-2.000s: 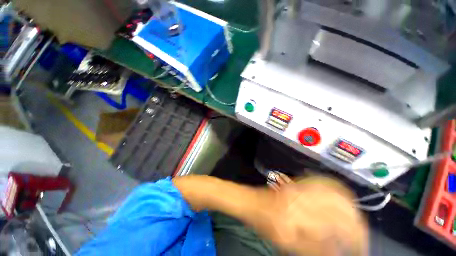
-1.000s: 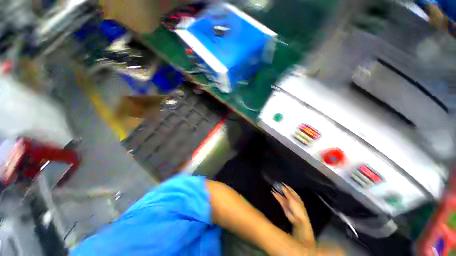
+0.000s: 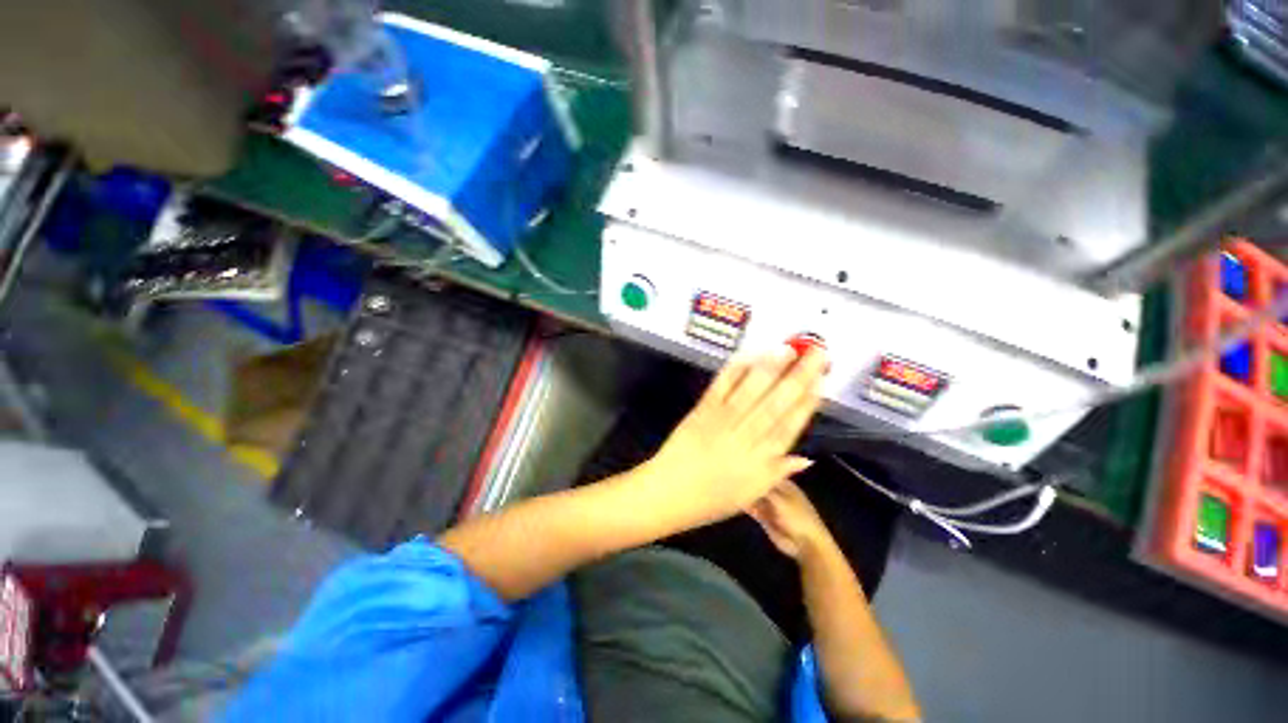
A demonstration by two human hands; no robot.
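My left hand (image 3: 737,435) reaches from the lower left, palm down with fingers extended. Its fingertips overlap the lower edge of the red emergency stop button (image 3: 807,343) on the white press machine (image 3: 848,304); I cannot tell whether they touch it. Nothing shows held in it. My right hand (image 3: 788,520) is lower, in front of the dark area below the press. Its fingertips are partly hidden behind my left hand, so I cannot tell whether it holds something. Green start buttons (image 3: 636,294) sit at both panel ends, with two red timers (image 3: 720,319) between.
A blue power box (image 3: 449,134) stands left of the press. A black compartment tray (image 3: 403,403) is low at left, beside a brown cardboard box (image 3: 276,396). A coral tray (image 3: 1194,473) with red, green and blue lit units is at right. White cables (image 3: 996,509) hang below the press.
My left hand has moved up from the bottom of the view to the middle of the press panel, now covering part of my right hand. The camera view has shifted, with the press further left.
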